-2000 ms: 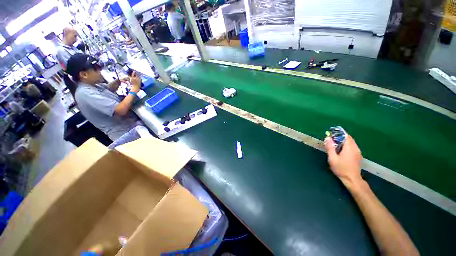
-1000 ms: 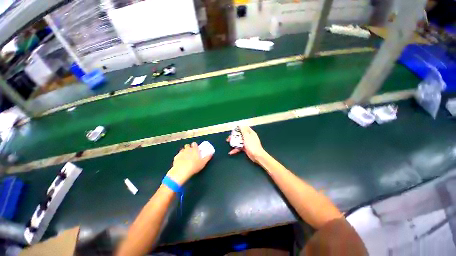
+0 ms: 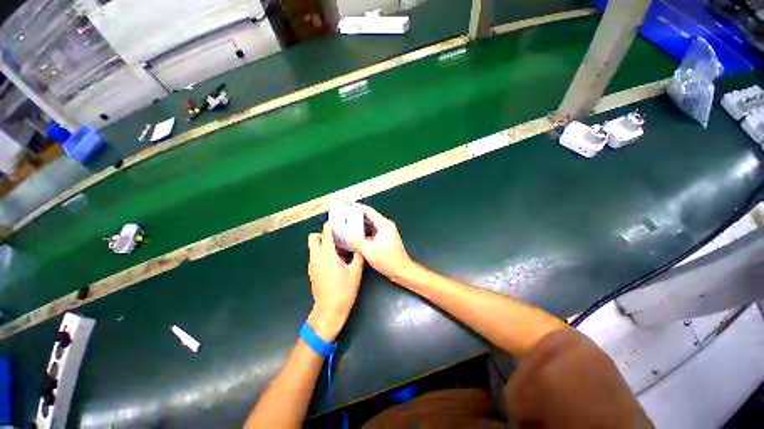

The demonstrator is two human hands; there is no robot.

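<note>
A white plug adapter unit (image 3: 346, 224) is held between both hands above the bench's back part, near the pale rail. Its smooth white cover faces up; what lies under it is hidden by the fingers. My left hand (image 3: 333, 272) is closed around its left and lower side, with a blue band on the wrist. My right hand (image 3: 384, 245) grips its right side.
An inner assembly (image 3: 126, 239) lies on the green belt (image 3: 251, 163) at left. A small white piece (image 3: 185, 338) and a long white socket bar (image 3: 64, 369) are on the bench left. Two white units (image 3: 584, 139) and a clear bag (image 3: 696, 81) are by the right post.
The white cover and the inner assembly, held apart one second ago, are now together between both hands. The view has shifted; two seconds ago my right hand held the assembly over the rail.
</note>
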